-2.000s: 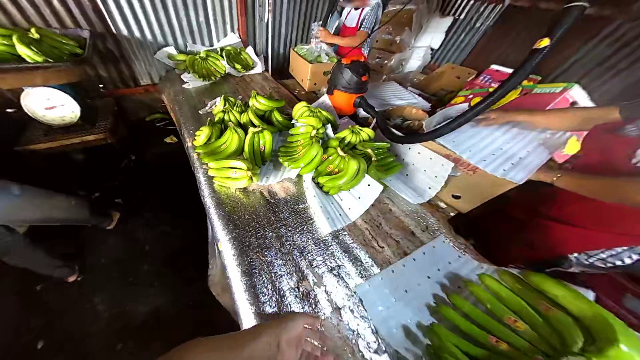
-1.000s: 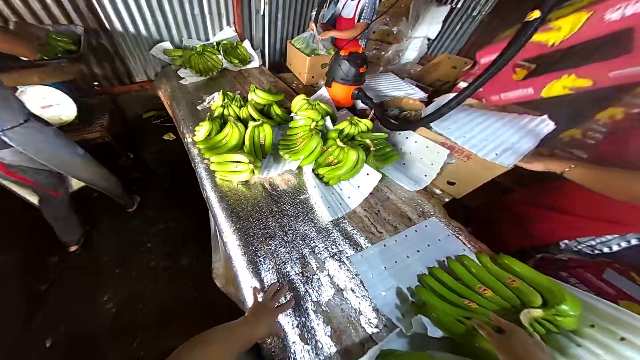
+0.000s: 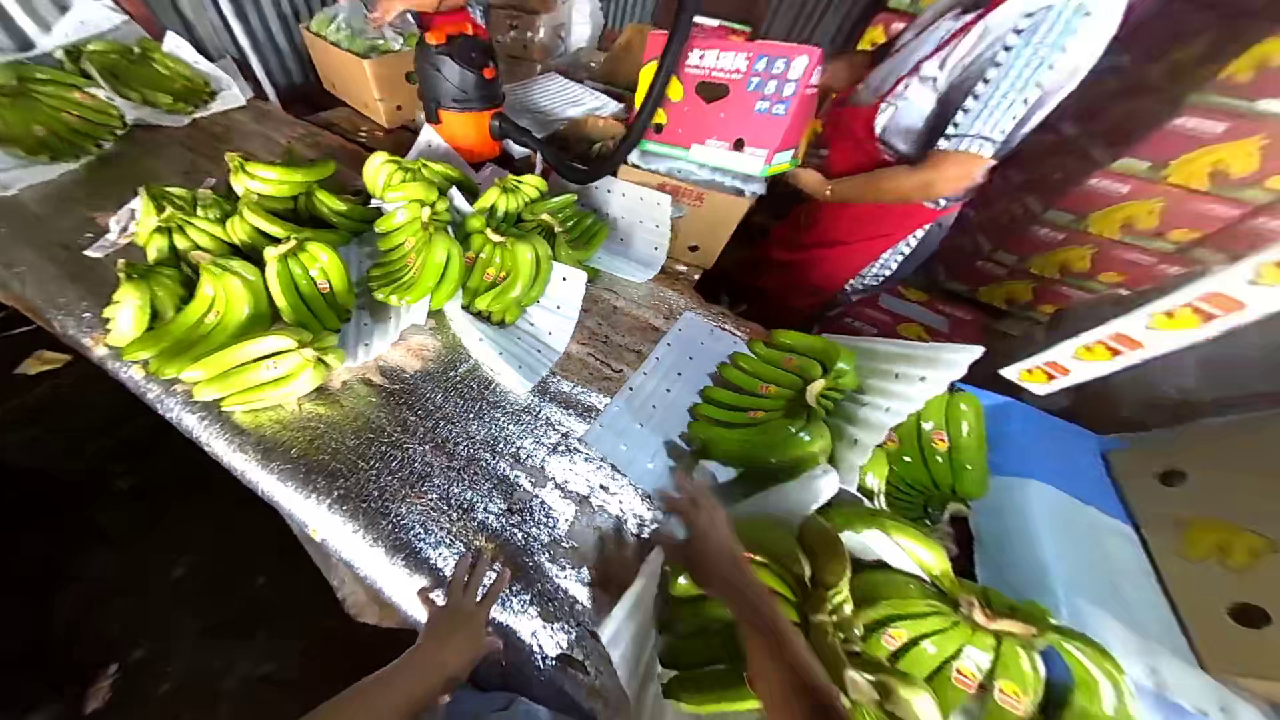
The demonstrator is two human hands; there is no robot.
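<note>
My left hand [image 3: 462,618] rests with spread fingers over the near edge of the silver foil-covered table [image 3: 440,450]. My right hand [image 3: 700,530], somewhat blurred, is open above the lower end of a perforated foam sheet, just below a green banana bunch [image 3: 765,405] lying on that sheet. Under and beside my right forearm are more green bananas [image 3: 960,640] with stickers, partly hidden by the arm. Another banana bunch [image 3: 935,450] lies farther right. Many loose clusters of green bananas [image 3: 230,300] cover the far left part of the table, some on white foam sheets [image 3: 525,330].
An orange and black vacuum [image 3: 460,90] with a black hose stands at the far table edge. A person in a red apron [image 3: 800,240] holds a pink carton [image 3: 730,100]. Stacked red cartons [image 3: 1130,220] stand at right, with a brown carton [image 3: 1210,540] nearer. An open carton [image 3: 365,75] is behind.
My right hand was on the banana bunch one second ago and is now off it, nearer the table's middle. The co-worker now holds a pink carton. The view has swung right.
</note>
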